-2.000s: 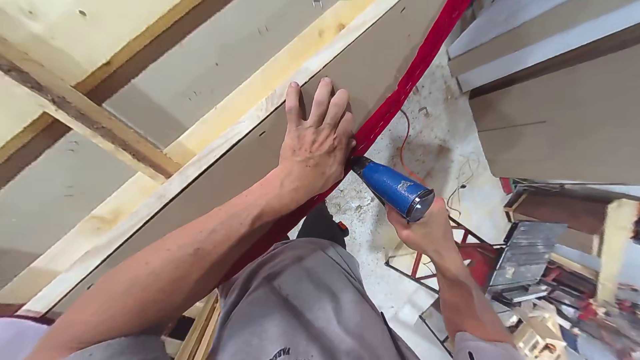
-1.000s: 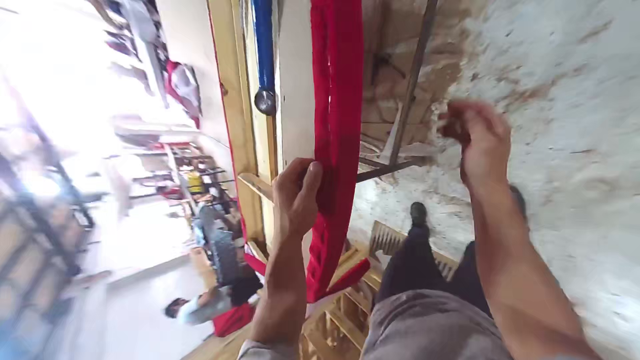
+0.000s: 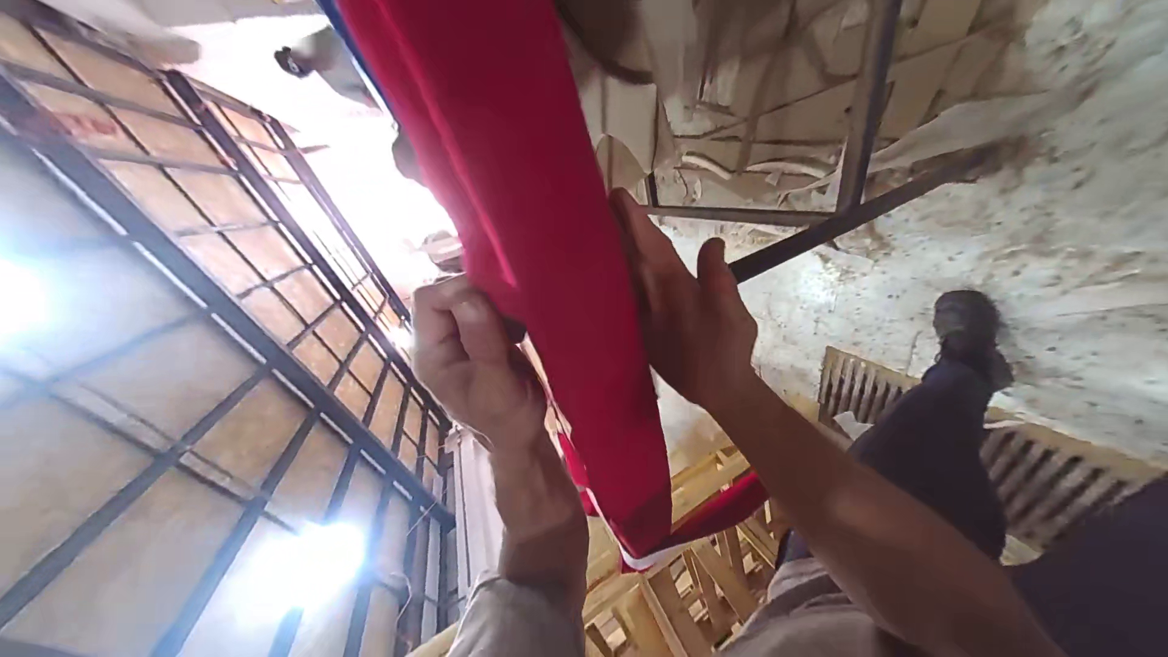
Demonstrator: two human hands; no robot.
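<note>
A band of red fabric (image 3: 566,246) runs from the top of the view down to a corner with a white edge. My left hand (image 3: 479,360) is closed on the fabric's left edge, its thumb on top. My right hand (image 3: 684,310) lies flat along the opposite edge, fingers against the red fabric and thumb raised. What lies beneath the fabric is hidden. Another strip of red fabric (image 3: 725,509) slants away from the lower corner.
Wooden slats and frames (image 3: 671,598) stand below the red fabric. A dark metal bar frame (image 3: 821,224) is at the upper right, above the stained floor (image 3: 1077,246). Slatted wooden pieces (image 3: 867,388) lie near my leg. A person (image 3: 328,64) is far off at the upper left.
My right hand, held away from the red fabric a second ago, is now against its edge. The blue pneumatic tool in my right hand two seconds ago is no longer there. The view has swung round.
</note>
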